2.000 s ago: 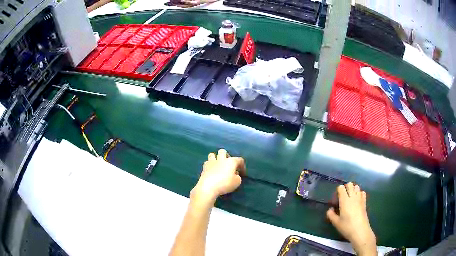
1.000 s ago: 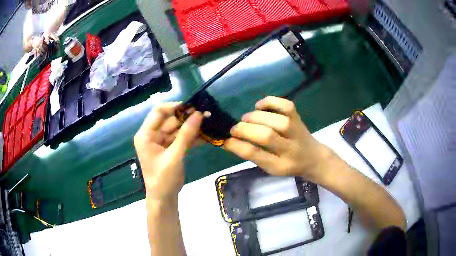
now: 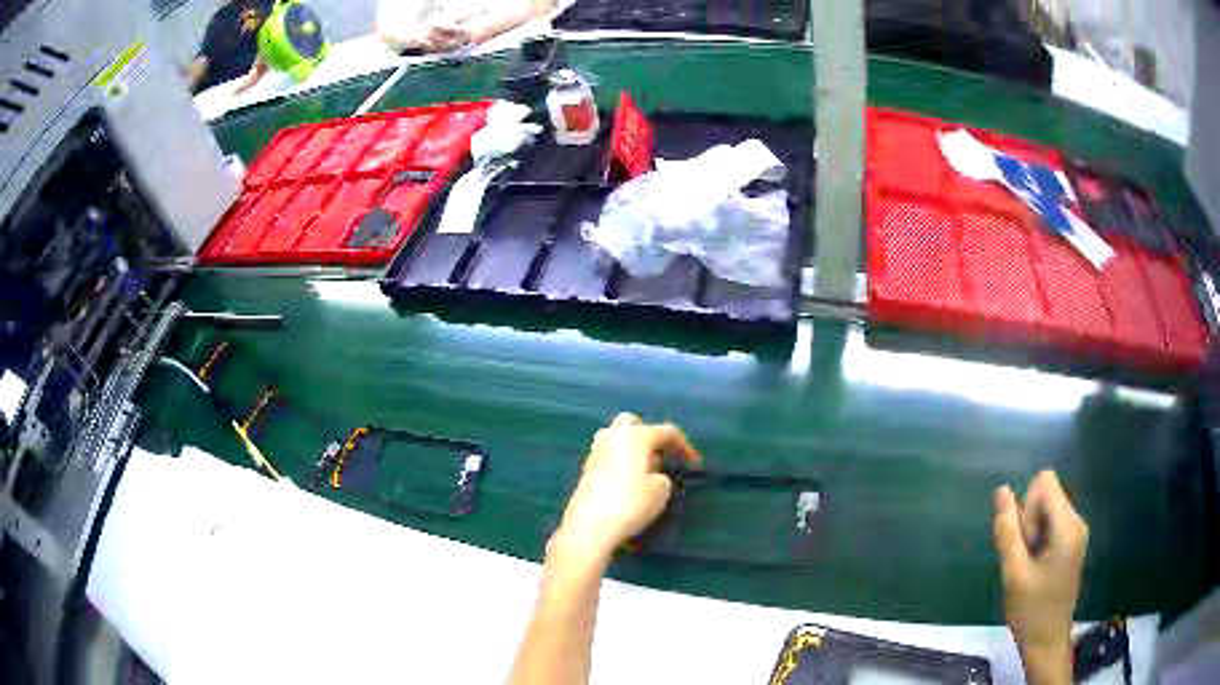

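My left hand is at the left, solid end of a thin black phone middle frame on the green belt. Its fingertips close on that end and partly hide it; silvery-white contacts show at the other end. My right hand is farther right, over the belt's near edge. Its fingers are curled with a gap between them, and nothing shows in it. Another black frame with orange edging lies on the white foam mat, cut off by the bottom edge.
More phone frames lie left on the green belt. Beyond are red trays, a black compartment tray with a crumpled plastic bag, and a small bottle. Machinery stands left. Another person's arms show at the far side.
One second ago both hands held a frame up in the air. Now my left hand is on a frame at the belt and my right hand is apart from it, empty. The view has swung left.
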